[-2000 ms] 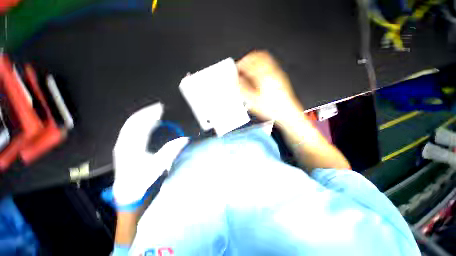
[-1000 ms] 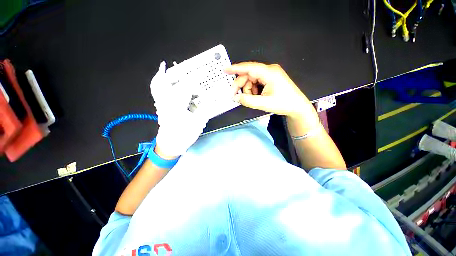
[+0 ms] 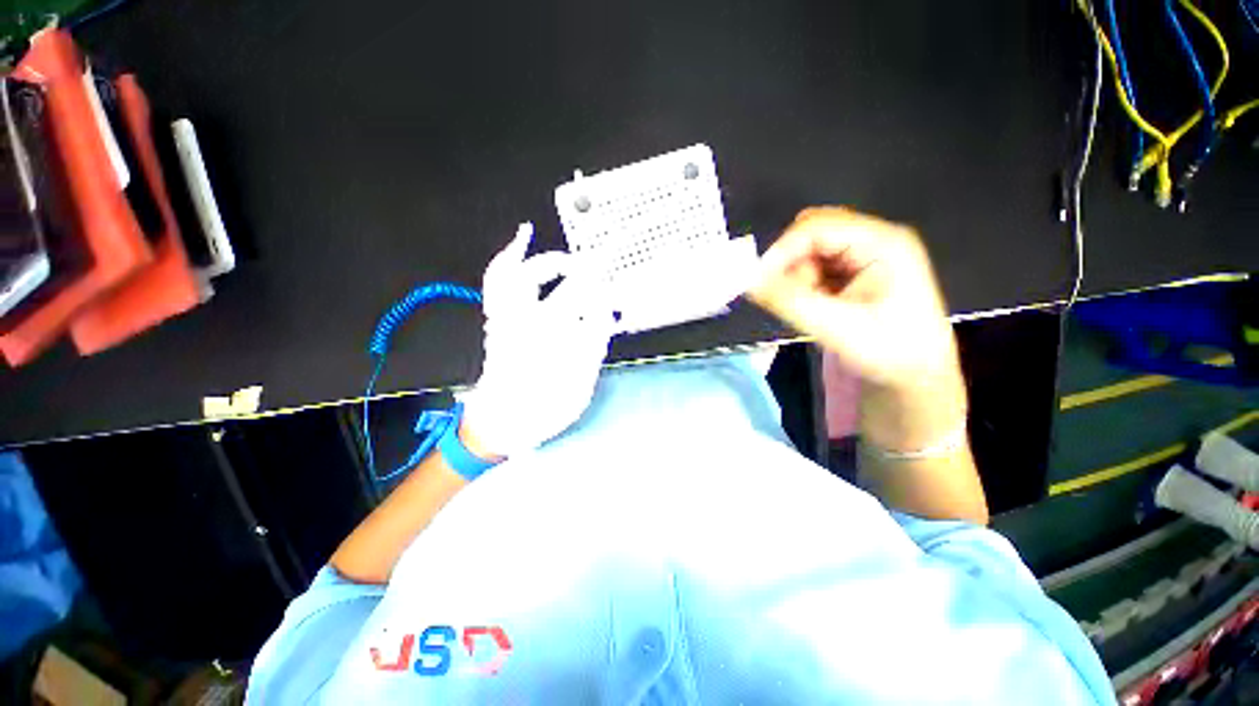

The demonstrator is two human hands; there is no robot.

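A small white square device unit (image 3: 649,214) lies at the mat's front edge, its underside up, with rows of dark holes and two grey round feet at the far corners. My left hand (image 3: 541,345), in a white glove with a blue wrist strap, holds the unit at its left near side. My right hand (image 3: 863,283), bare, pinches the right end of a thin white piece (image 3: 707,276), which lies across the near part of the unit and sticks out past its right edge. Whether the piece is stuck down there is unclear.
Orange-red pads (image 3: 118,248) and units stand at the left of the black mat (image 3: 414,124). A curly blue cord (image 3: 414,297) runs beside my left hand. Yellow and blue cables (image 3: 1167,138) lie at the far right, beside a thin white cable (image 3: 1088,166).
The unit has turned and sits further right in view. My right hand has moved right, off the unit, and now holds the white piece. My left hand still holds the unit.
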